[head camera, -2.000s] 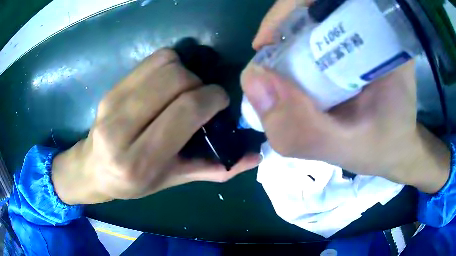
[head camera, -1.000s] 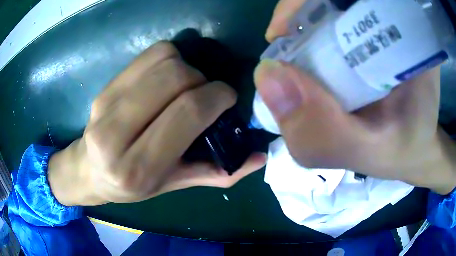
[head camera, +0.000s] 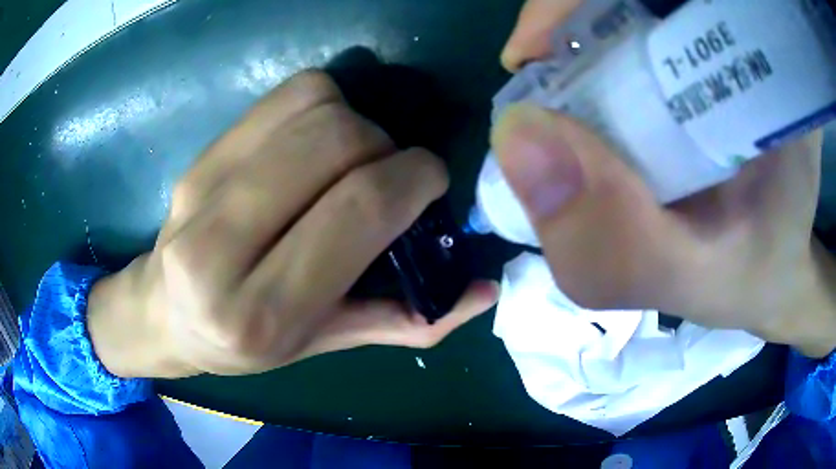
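Note:
My left hand (head camera: 284, 229) holds a small glossy black housing (head camera: 431, 261) between its fingers and thumb. A small bright round spot shows on the housing's face. My right hand (head camera: 632, 220) grips a translucent white glue bottle (head camera: 632, 119) with a white label reading 3901-L. The bottle is tilted with its white nose and blue tip pointing down left, close to the housing. The thin needle itself is hard to make out, so I cannot tell if it touches. The bottle's rear end is cut off at the right edge.
A crumpled white cloth or paper (head camera: 605, 366) lies on the dark green bench (head camera: 119, 192) below my right hand. A white strip (head camera: 69, 41) curves along the far left edge. Small whitish flecks dot the green surface. My blue sleeves show at both sides.
My right hand and the bottle have moved right. The housing has turned so its face with the bright spot shows. My left hand has shifted slightly right.

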